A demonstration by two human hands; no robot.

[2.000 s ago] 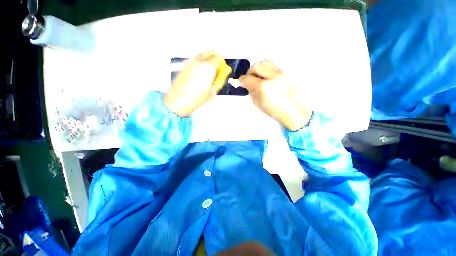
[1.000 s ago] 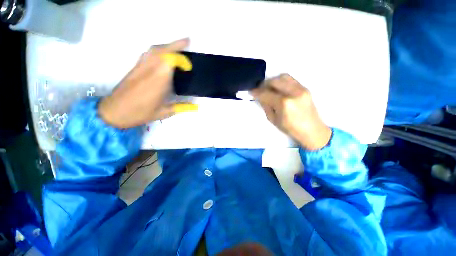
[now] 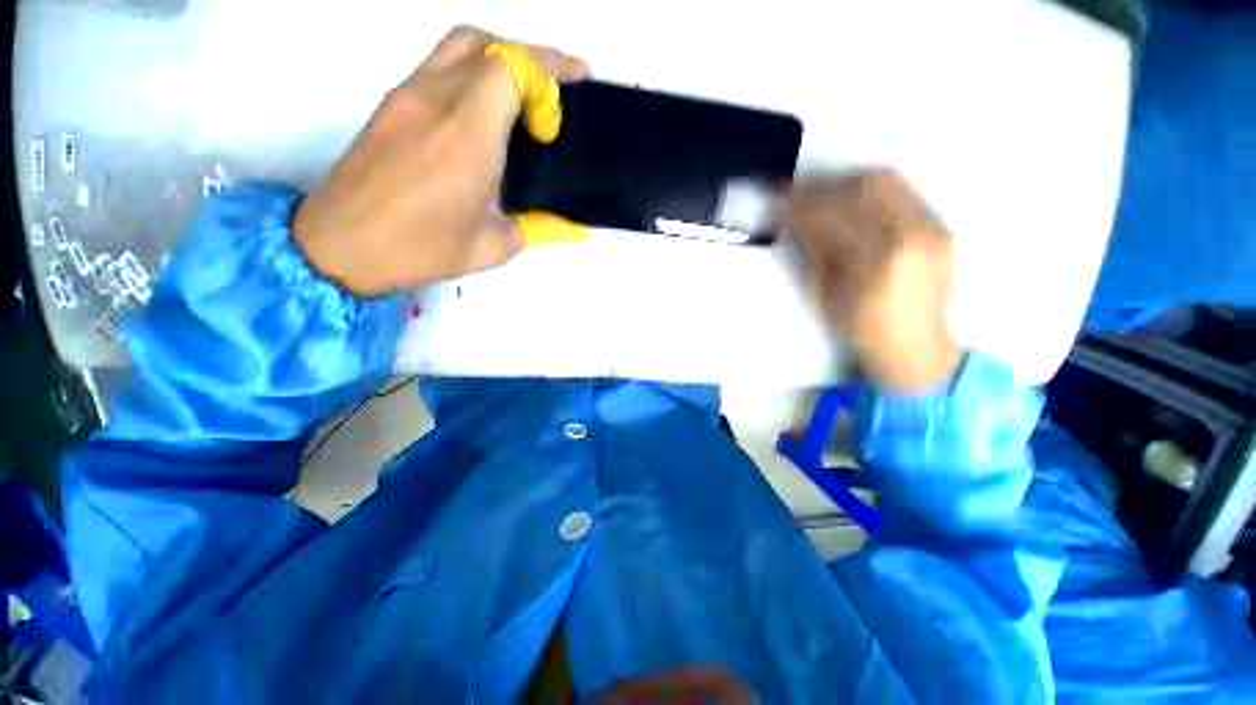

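My left hand [image 3: 420,172], with yellow finger cots, grips the left end of a black glossy phone or screen assembly [image 3: 641,159] with the thumb and a finger on its long edges. My right hand [image 3: 875,262] is blurred at the phone's right end. A small white wiping cloth [image 3: 748,204] shows at its fingertips, over the dark surface. A bright reflection lies along the phone's lower edge. Whether the phone touches the board is hard to tell.
The white work board [image 3: 964,152] lies under both hands. Many small white labels [image 3: 103,276] lie at its left end, and a red speck [image 3: 417,311] near the left sleeve. A person's blue smock [image 3: 1191,179] is at the right. A blue stool [image 3: 833,461] shows below the board.
The left hand moved from over the phone to gripping its left end. The phone now appears larger and tilted, and shifted up and right. The dispenser bottle has left the view.
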